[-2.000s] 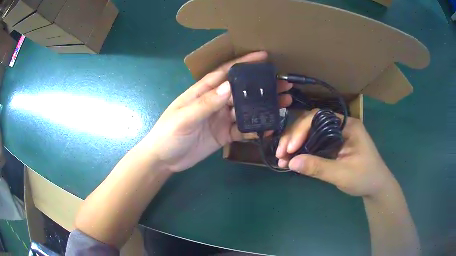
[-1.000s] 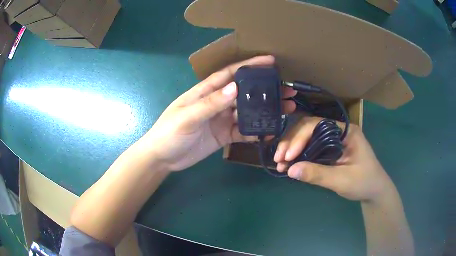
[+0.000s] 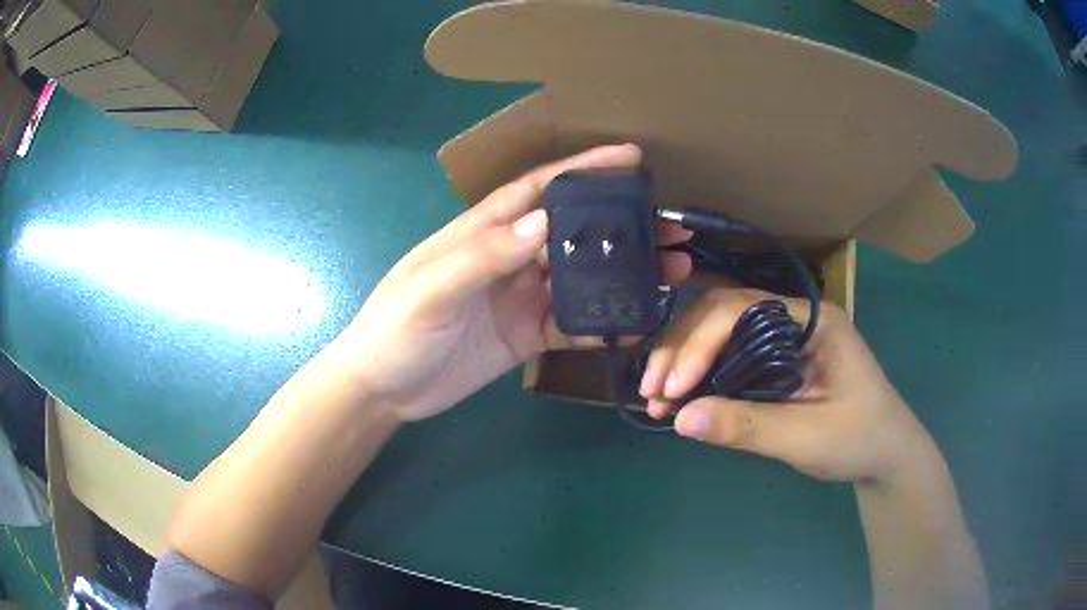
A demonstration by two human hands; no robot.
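Note:
My left hand [image 3: 465, 286] holds the black power adapter [image 3: 603, 268], its two metal prongs and faint printed label facing me. My right hand [image 3: 775, 381] holds the adapter's thin black cord [image 3: 765, 352] in a coil. A barrel plug [image 3: 701, 221] with a bright metal tip sticks out beside the adapter's upper right. Both hands are above the open brown mailer box [image 3: 739, 107], whose lid stands up behind them. Black cable shows inside the box; the hands hide most of its contents.
Brown mailer boxes [image 3: 167, 60] are stacked at the upper left on the glossy green table [image 3: 393, 500]. A red-and-white object [image 3: 37, 118] lies beside them. A large carton [image 3: 113, 471] is at the lower left, below the table edge. Part of another box [image 3: 900, 11] shows at the top right.
Both hands, with the adapter and coil, have shifted slightly down in the picture. The grip on both is unchanged.

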